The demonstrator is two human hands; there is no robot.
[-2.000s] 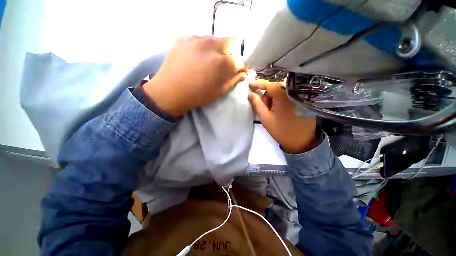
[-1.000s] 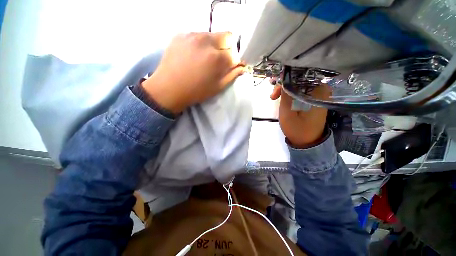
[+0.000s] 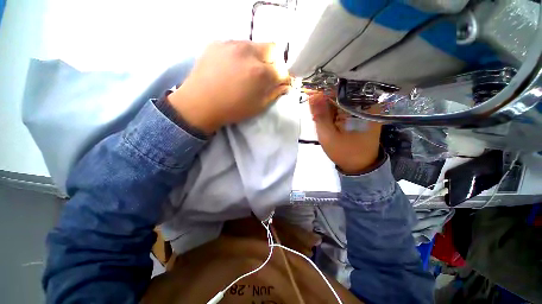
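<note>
A pale grey-blue garment piece (image 3: 267, 151) lies under my left forearm and hangs over the table's front edge toward my lap. My left hand (image 3: 229, 86) pinches its edge beside the needle area, fingertips in bright glare. The white sewing machine head (image 3: 380, 41) with blue stripes is at upper right. The presser foot area (image 3: 318, 80) is small and glary. My right hand (image 3: 350, 133) is just right of the foot, off the cloth, partly hidden behind a clear curved rim. Its fingers are bent, and I cannot tell whether it holds anything.
A black phone or power bank (image 3: 473, 178) with a white plug lies at the table's right edge. Clear plastic and dark items are right of my right hand. A white earphone cable (image 3: 270, 240) hangs over the brown apron (image 3: 238, 273). Crumpled cloth (image 3: 437, 222) is below the table edge.
My right hand let go of the cloth edge, moved right under the machine head, and has come slightly back left toward the foot. My left hand and the cloth have barely moved.
</note>
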